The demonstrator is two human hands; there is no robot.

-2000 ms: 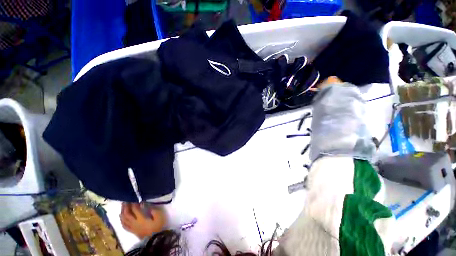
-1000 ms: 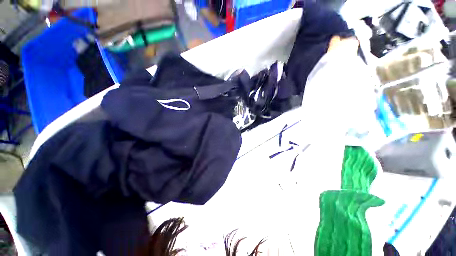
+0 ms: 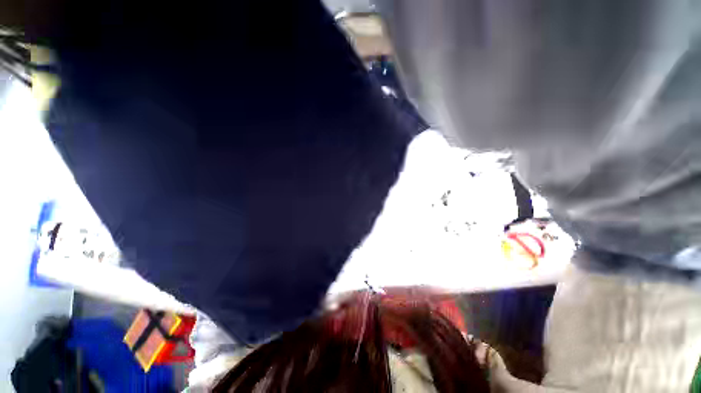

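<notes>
A large dark navy cloth panel (image 3: 238,169) hangs close in front of the camera and fills the left and middle of the view, its lower corner near the table's front edge. A grey sleeve (image 3: 553,92) covers the upper right, very close and blurred, with a beige sleeve part (image 3: 622,330) below it. Neither of my hands can be made out; the cloth, the sleeve and the picture's edge may hide them.
The white table (image 3: 407,257) shows beside the cloth. Snips with red and yellow loops (image 3: 524,250) lie on it at the right, near a dark strip (image 3: 522,201). Below the table are a red surface (image 3: 430,307), a blue object (image 3: 115,353) and an orange-red item with dark bands (image 3: 154,338).
The navy cloth has come up close to the camera and the view has swung to another part of the table. The grey sleeve now covers the upper right. The pile of strips is out of sight.
</notes>
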